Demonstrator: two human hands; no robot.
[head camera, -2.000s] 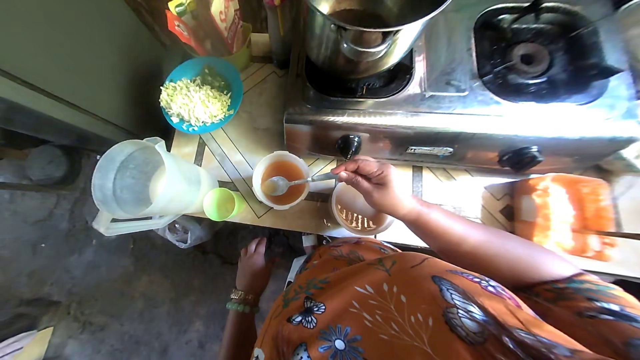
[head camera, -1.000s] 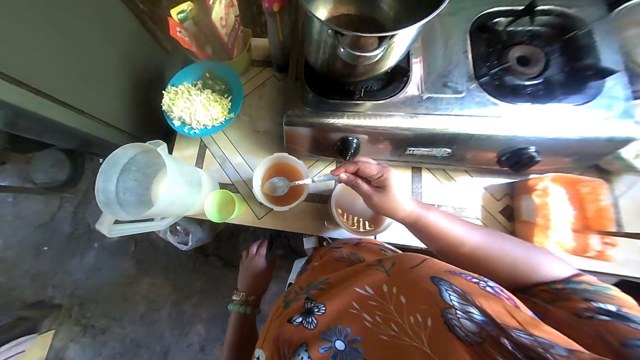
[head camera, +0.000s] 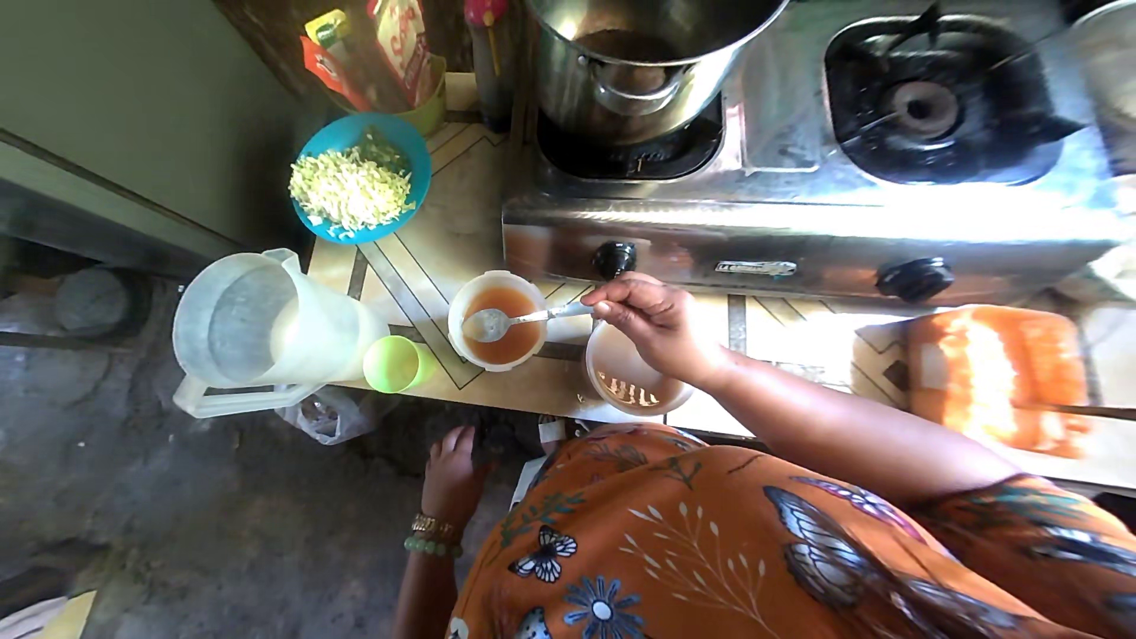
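My right hand (head camera: 652, 324) pinches the handle of a metal spoon (head camera: 524, 319). The spoon's bowl is at the orange-brown liquid (head camera: 504, 351) in a white plastic tub (head camera: 455, 318). Whether it touches the liquid I cannot tell. Partly under my right hand stands a second plastic tub (head camera: 621, 368). My left hand (head camera: 453, 475) hangs below the counter's edge, a bracelet at its wrist, fingers slightly apart and holding nothing visible. A green plastic cup (head camera: 391, 364) and a translucent plastic pitcher (head camera: 333, 333) stand left of the white tub.
Behind are a blue bowl (head camera: 419, 160) of chopped pale vegetable, packets (head camera: 404, 53) in a green container, and a bottle (head camera: 491, 71). A steel pot (head camera: 635, 98) sits on the gas stove (head camera: 781, 217). An orange container (head camera: 998, 377) lies at the right. A plastic bag (head camera: 327, 417) hangs below the counter.
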